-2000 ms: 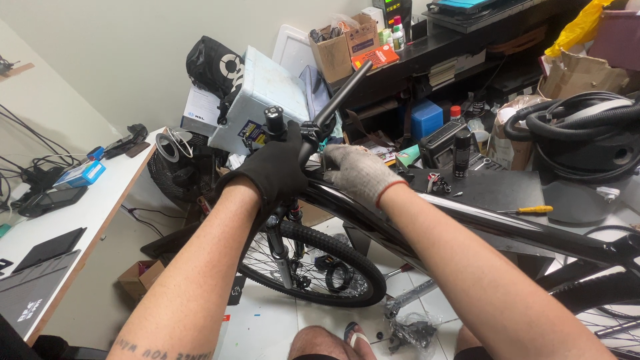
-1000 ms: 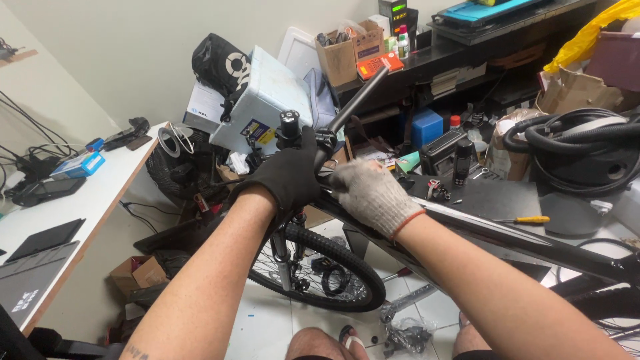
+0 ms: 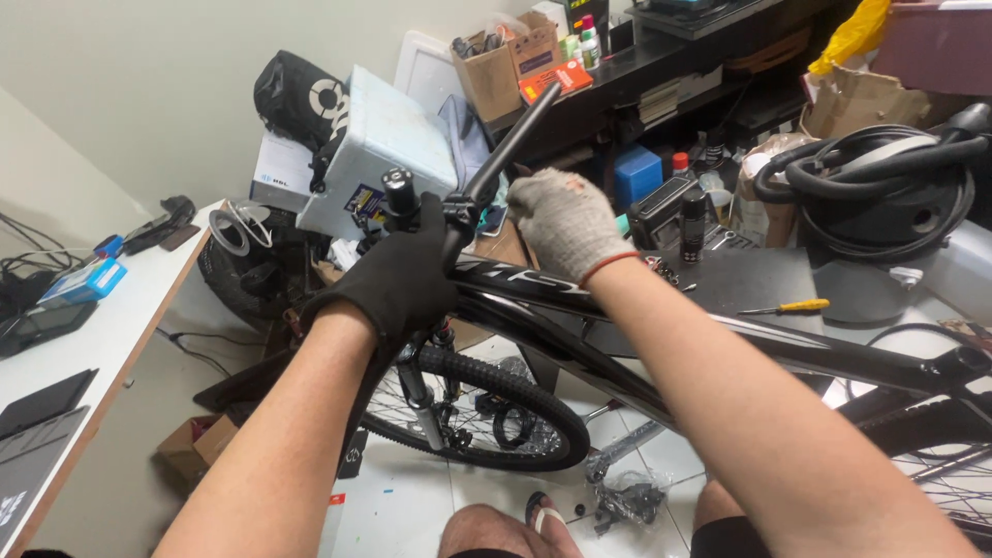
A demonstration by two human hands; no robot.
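Observation:
My left hand [image 3: 403,283], in a black glove, is closed around the black handlebar at the stem, near the head of the bicycle frame. One end of the handlebar [image 3: 511,143] points up and away; the other, with a round black end [image 3: 399,190], rises beside my left glove. My right hand [image 3: 562,221], in a grey knit glove, is curled just right of the stem, above the glossy black frame [image 3: 542,325]. Whether its fingers hold something small is hidden. Below, the front wheel [image 3: 496,461] rests near the white tiled floor, under the suspension fork [image 3: 418,395].
A grey work surface at the right bears a yellow-handled screwdriver [image 3: 804,305], a black spray can [image 3: 692,225] and small tools. A coiled-hose vacuum cleaner [image 3: 891,201] stands behind. At the left is a white desk [image 3: 124,325]; a foam box [image 3: 395,124] stands behind the handlebar.
My right hand has lifted from the frame beside the stem and now sits a little higher. My left hand stays at the stem.

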